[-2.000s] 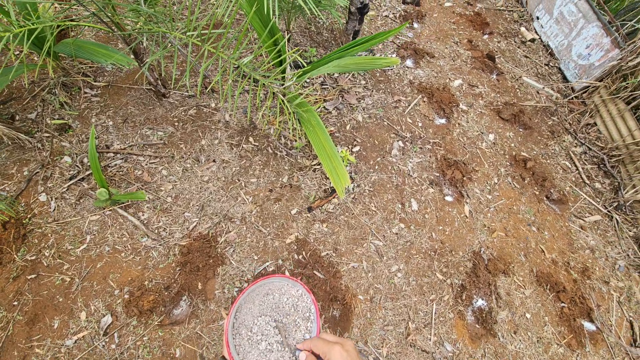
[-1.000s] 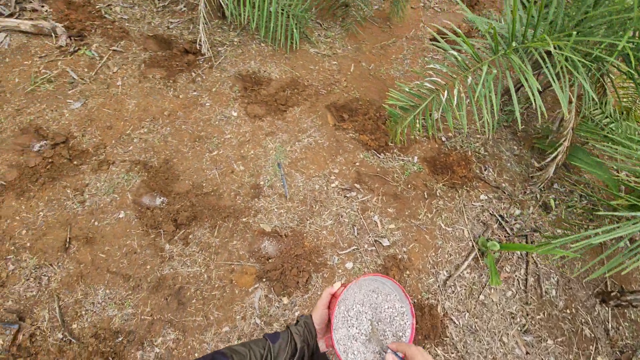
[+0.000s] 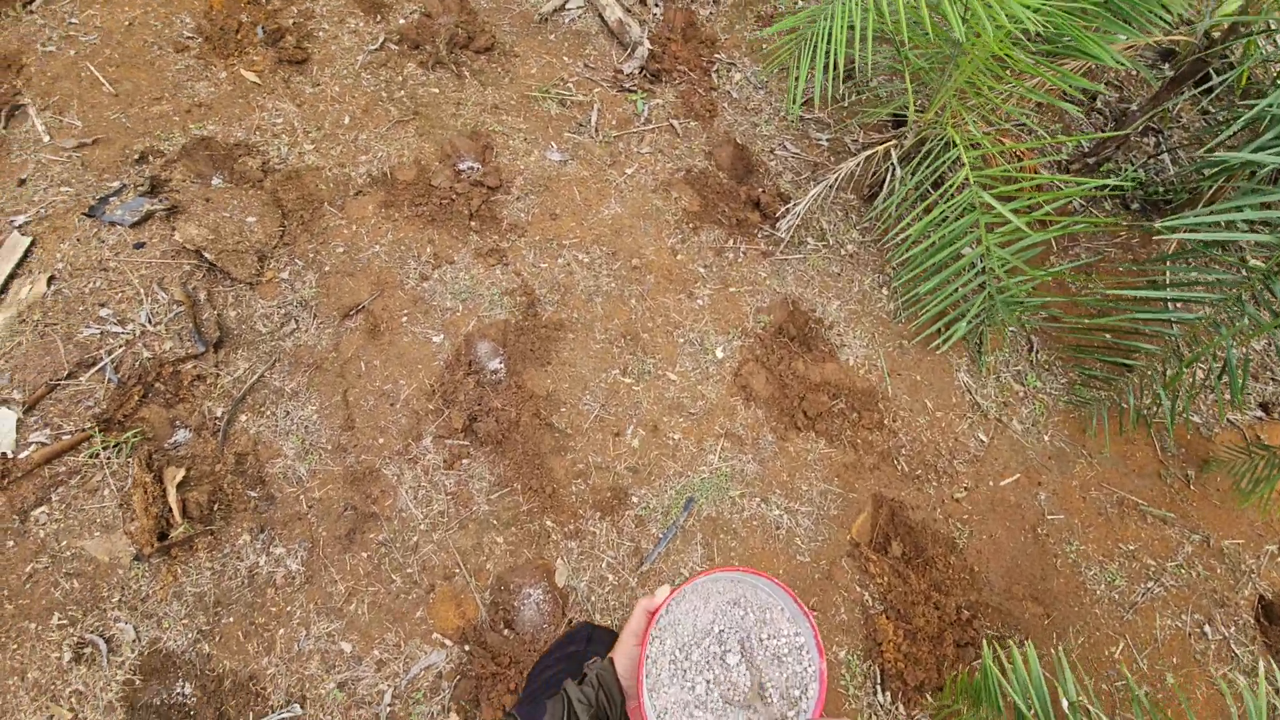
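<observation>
A round red-rimmed container [image 3: 735, 650] full of pale grey granules is at the bottom centre of the head view. My left hand [image 3: 634, 655] grips its left side, with the thumb at the rim and a dark sleeve behind it. Only a sliver of what may be my right hand shows at the bottom edge, beside the container's lower right; what it holds is hidden. Left of the sleeve lies a dug hole [image 3: 532, 606] with whitish material in it. Loose reddish soil [image 3: 915, 600] is heaped right of the container.
More dug spots dot the ground, one with white material [image 3: 489, 360], another of bare soil [image 3: 805, 375]. Palm fronds [image 3: 975, 220] reach in from the upper right. A dark strip [image 3: 668, 532] lies above the container. Sticks [image 3: 50, 452] and a wood piece [image 3: 622, 30] lie about.
The view has swung across the ground to other dug spots. The right hand, visible at the container's lower right a second ago, has nearly left the view. The left hand still holds the container.
</observation>
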